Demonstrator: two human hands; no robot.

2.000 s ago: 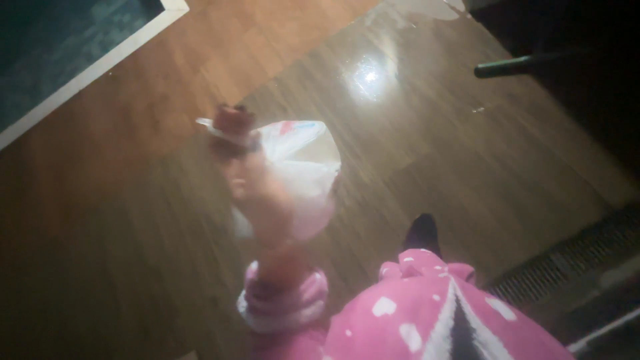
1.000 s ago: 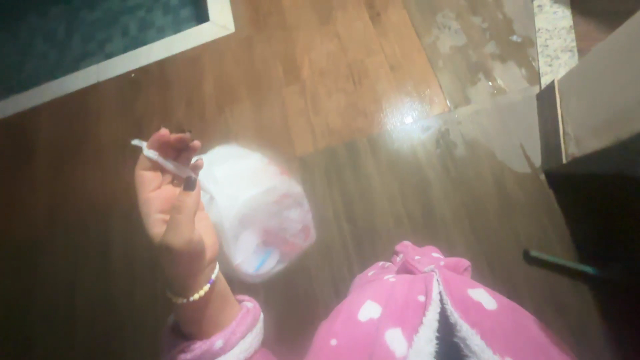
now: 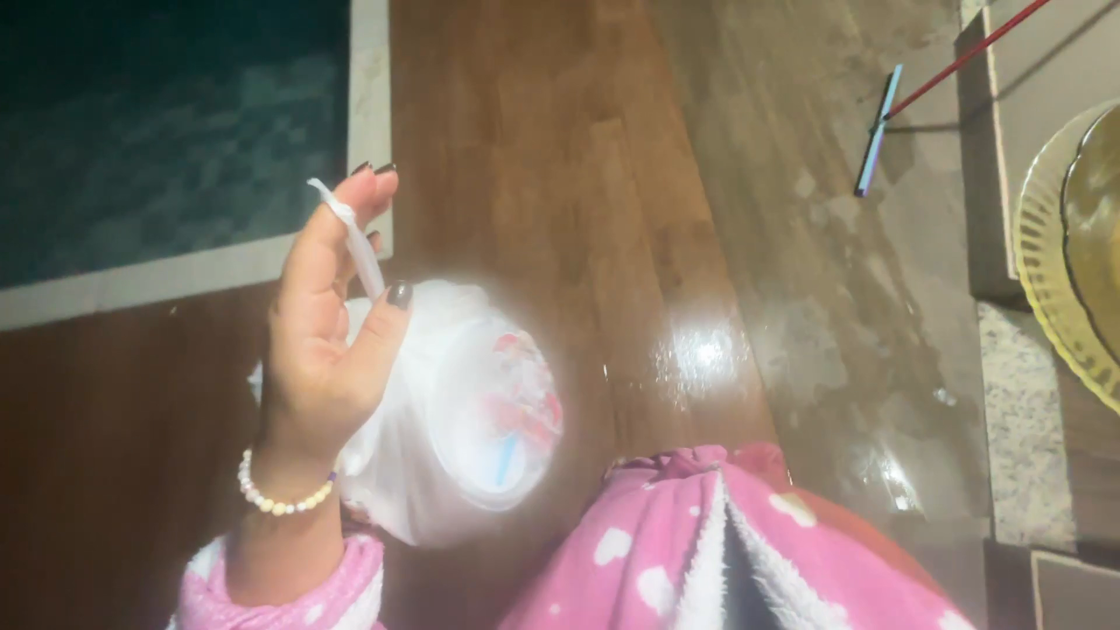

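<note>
My left hand (image 3: 328, 341), with dark nail polish and a beaded bracelet (image 3: 284, 499) at the wrist, is raised at the left of the view. A thin twisted white plastic strip, the tied end of a bag, passes between its fingers. From it hangs a white translucent plastic bag (image 3: 446, 420), behind and to the right of the hand. Red, white and blue contents show through its side. The pink robe (image 3: 647, 551) with white hearts and fleecy trim fills the lower middle. My right hand is out of sight.
A pool (image 3: 175, 140) with a pale stone edge (image 3: 369, 114) lies at upper left. Wood-look floor (image 3: 542, 175) runs alongside, wet at the right. A squeegee (image 3: 878, 131) with a red handle touches the floor at upper right. Yellowish scalloped glassware (image 3: 1041, 254) stands at the right edge.
The view has shifted a lot, bringing the squeegee and the glassware into sight. The bag still hangs from my left hand, which was blurred two seconds ago.
</note>
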